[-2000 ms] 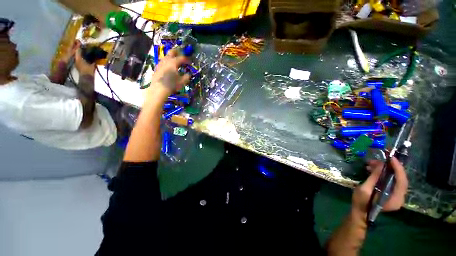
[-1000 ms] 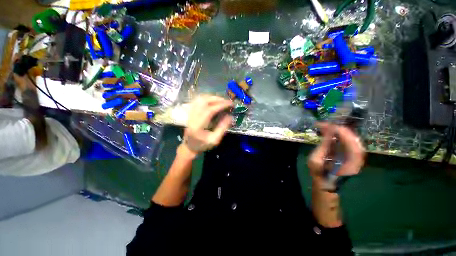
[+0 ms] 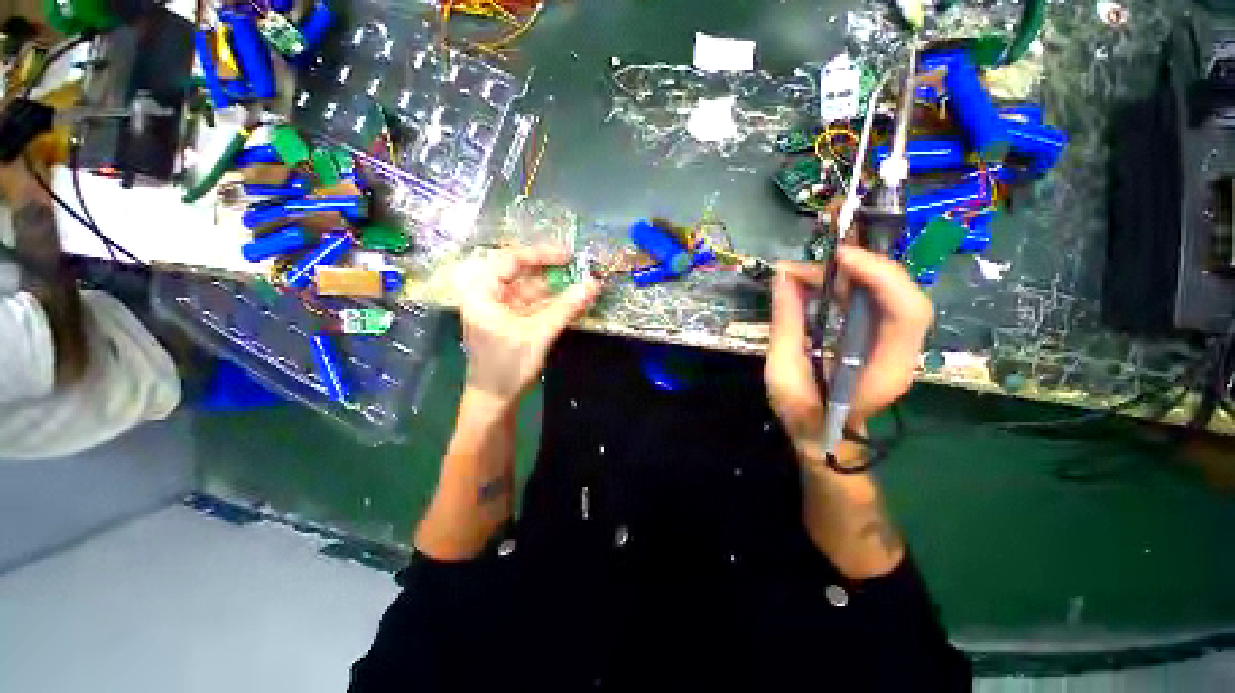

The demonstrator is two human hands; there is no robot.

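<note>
A small assembly with blue battery cells [image 3: 660, 249] and thin wires lies near the bench's front edge, between my hands. My left hand [image 3: 522, 305] pinches a small green circuit board [image 3: 566, 275] at the assembly's left end. My right hand [image 3: 851, 339] holds a soldering iron [image 3: 851, 345] with a dark handle, its bright shaft pointing up and away. The right thumb and finger also seem to touch a small part at the end of the assembly's wires; its exact shape is unclear.
A pile of blue cells and green boards [image 3: 948, 203] lies beyond my right hand. A second pile [image 3: 305, 210] lies on clear trays [image 3: 406, 115] at the left. A dark box [image 3: 1205, 203] stands at the far right. Another person's sleeve [image 3: 115, 366] shows at left.
The view has shifted to the bench. My left hand has come from the left pile to the small assembly and taken its board. My right hand has moved in beside it with the iron.
</note>
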